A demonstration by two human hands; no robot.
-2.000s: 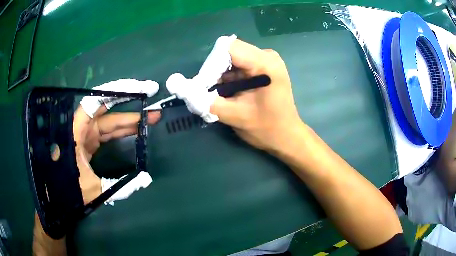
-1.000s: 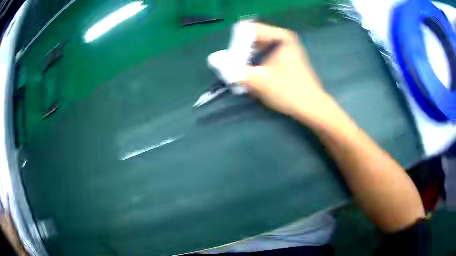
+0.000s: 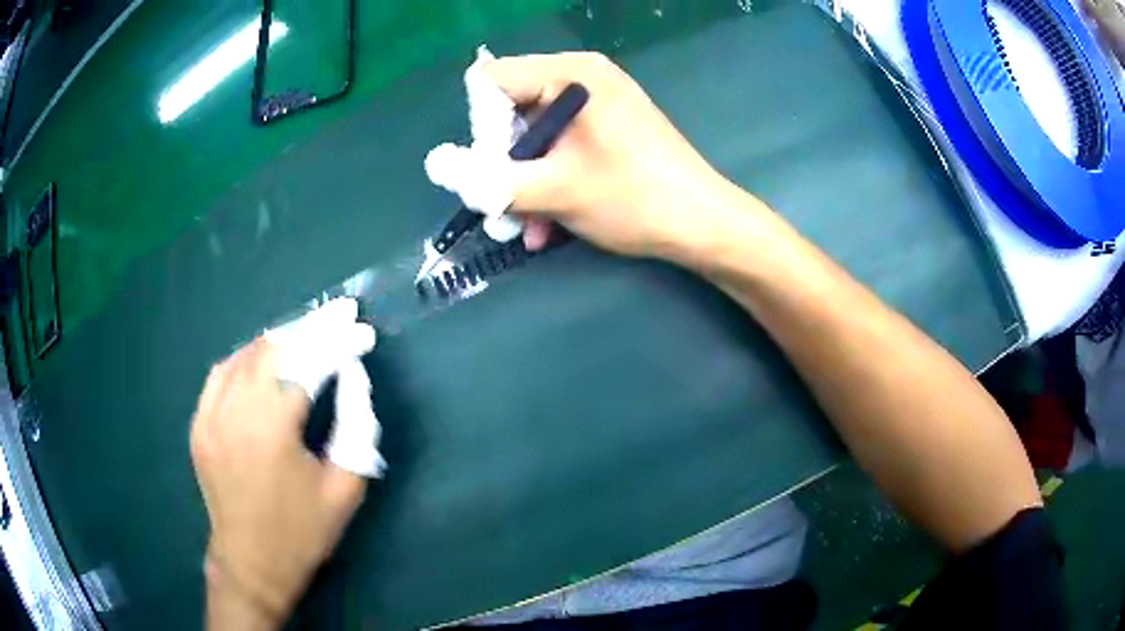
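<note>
My right hand [image 3: 580,154], with white finger cots on some fingers, holds black-handled tweezers [image 3: 552,121] like a pen. Their silver tips touch or hover at the left end of a strip of small black pads [image 3: 487,268] on clear film on the dark green mat [image 3: 592,431]. My left hand [image 3: 278,431] is over the mat, lower left of the strip, with white cots on thumb and fingers. Its thumb and fingers are apart; its fingertips are near the film's left end, and whether they touch it I cannot tell.
A black phone middle frame [image 3: 302,109] lies on the glossy green surface at upper left, and another [image 3: 43,271] at far left. A blue reel [image 3: 1012,136] sits on a white sheet [image 3: 1067,290] at the right. A pale edge rail [image 3: 37,493] runs down the left.
The phone frame that my left hand held two seconds ago is gone from it. My left hand, out of view one second ago, is back over the mat. The tweezers have moved left to the strip.
</note>
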